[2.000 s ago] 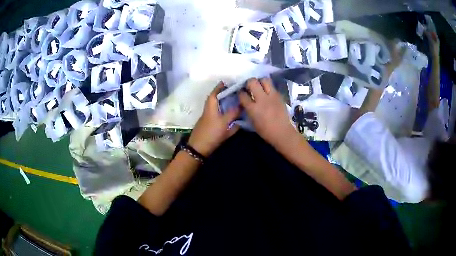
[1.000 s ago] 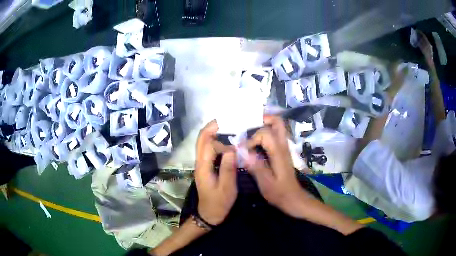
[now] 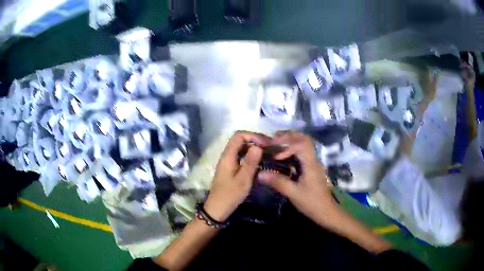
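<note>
My left hand [image 3: 233,177] and my right hand [image 3: 300,172] are together at the front edge of the bench, in front of my body. Both hold a small black retail box [image 3: 278,165] between them, with fine pale print on the side that shows. The fingers cover much of it, and blur hides whether its top is open or closed. An open retail box with a whitish inner pouch [image 3: 279,100] stands on the bench just beyond my hands. A small dark tangle of cables [image 3: 339,173] lies right of my right hand.
Many open boxes with whitish pouches [image 3: 79,129] crowd the left bench; several [image 3: 361,99] stand at right. A dark green conveyor [image 3: 297,21] beyond carries a few boxes. A beige sack [image 3: 135,222] hangs at the front edge. A person's white sleeve [image 3: 424,201] is at right.
The bright white face between my hands is gone from view; a black printed face shows there now. Both hands stay together. The view has shifted slightly.
</note>
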